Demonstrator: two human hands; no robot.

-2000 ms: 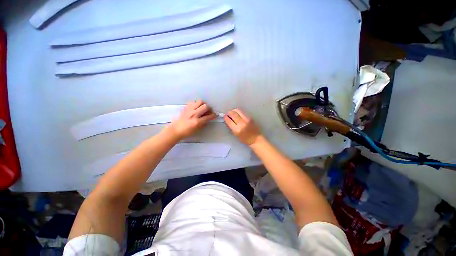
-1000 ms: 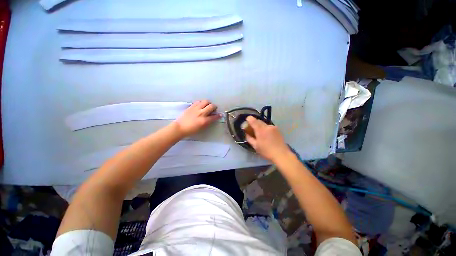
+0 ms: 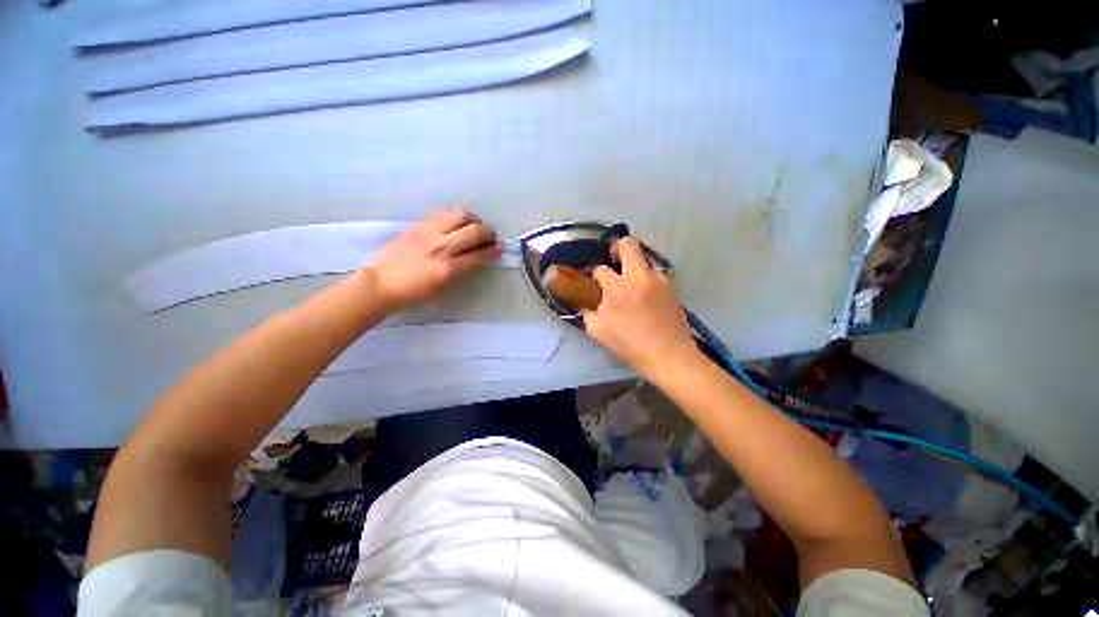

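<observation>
A pale curved band piece [image 3: 271,262] lies on the pale blue-white pressing table, its right part under my left hand. My left hand [image 3: 434,257] rests on the band near its right end, fingertips bent down at its edge; whether they pinch the edge is hidden. My right hand [image 3: 633,304] grips the brown wooden handle of the steam iron [image 3: 559,256]. The iron lies flat on the table, its tip pointing left, close to my left fingertips and at the band's right end. A faint pale arc [image 3: 452,350] lies nearer the table's front edge.
Several slim bands with dark edge lines [image 3: 338,87] lie parallel farther up the table [image 3: 723,133]. The blue hose [image 3: 952,452] runs right from the iron. A crumpled white rag [image 3: 912,181] sits by a dark box at the right edge. Cloth scraps and a dark crate [image 3: 325,530] are below.
My right hand has left the band's end and taken hold of the iron, which has moved left to that end. My left hand stays on the band. The camera view has shifted.
</observation>
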